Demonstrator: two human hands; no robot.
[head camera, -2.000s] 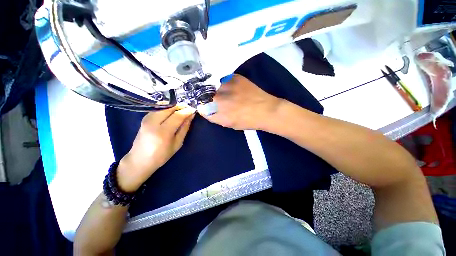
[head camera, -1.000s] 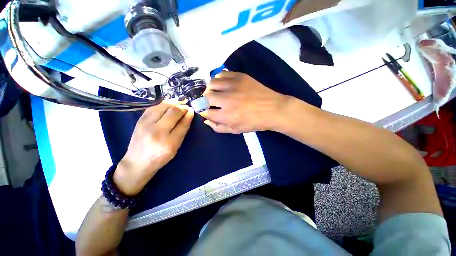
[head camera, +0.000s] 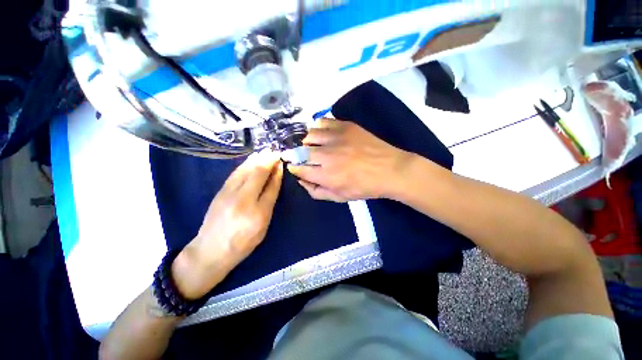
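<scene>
A dark navy garment panel (head camera: 310, 228) lies flat on the white machine table under the sewing machine head. A second dark piece (head camera: 415, 228) lies to its right and runs over the front edge. My left hand (head camera: 239, 207) pinches the cloth edge with its fingertips just in front of the needle area. My right hand (head camera: 352, 160) holds the cloth edge beside it, fingers bent close to the thread tension parts (head camera: 284, 132). The fingertips of both hands nearly meet. The presser foot and needle are hidden behind the metal parts and fingers.
The white machine head (head camera: 338, 42) with a chrome bar (head camera: 151, 126) spans the top. A dark scrap (head camera: 445, 88) lies under its arm. Snips (head camera: 563, 132) and a pinkish cloth (head camera: 612, 126) lie right. A scale runs along the table's front edge (head camera: 281, 288). Dark cloth is heaped left.
The view has shifted back and forth. My left hand has moved slightly right and forward of its earlier place, its wrist lower. My right hand has slid slightly toward me. Both still hold the cloth.
</scene>
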